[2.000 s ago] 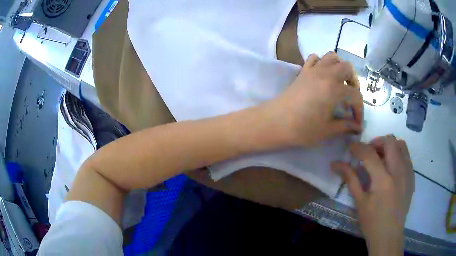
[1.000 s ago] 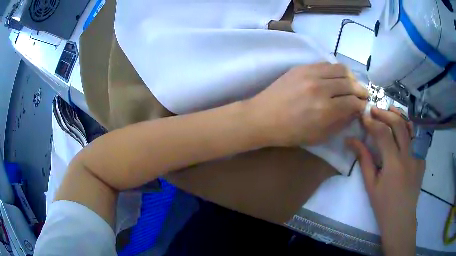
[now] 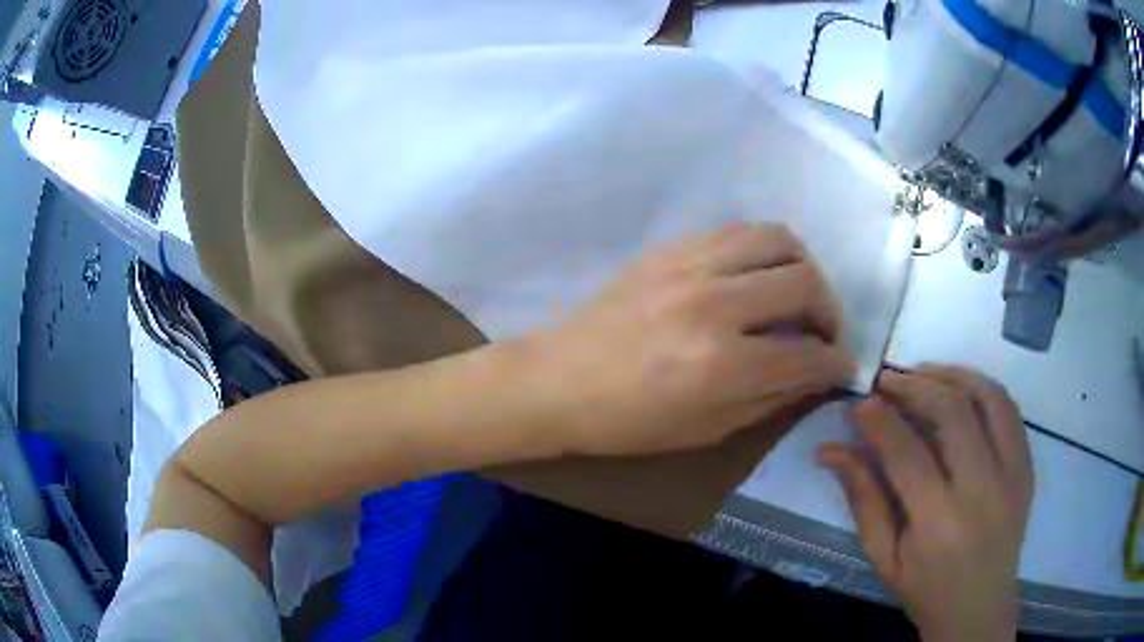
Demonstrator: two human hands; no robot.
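A large garment panel, whitish side up (image 3: 540, 163), lies across the table, its right edge running up to the presser foot and needle (image 3: 913, 201). Brown cloth (image 3: 376, 301) shows beneath and left of it. My left hand (image 3: 703, 339) lies on the panel, fingers bent and pinching near its lower corner. My right hand (image 3: 941, 477) is at the same corner, its fingertips touching the panel's edge, thumb apart. The white sewing machine head (image 3: 991, 88) with a blue stripe stands at upper right. The fingertips of my left hand are partly hidden.
A grey box with a round grille (image 3: 94, 44) is at upper left. Dark layered cut pieces (image 3: 176, 320) hang left of the table. A blue ribbed surface (image 3: 395, 552) is below. A measuring scale (image 3: 803, 552) runs along the table's front edge. A yellow handle loop (image 3: 1135, 533) shows at far right.
Both hands have moved from beside the needle down towards the panel's lower corner. The panel's right edge now lies uncovered below the foot. The view has shifted slightly.
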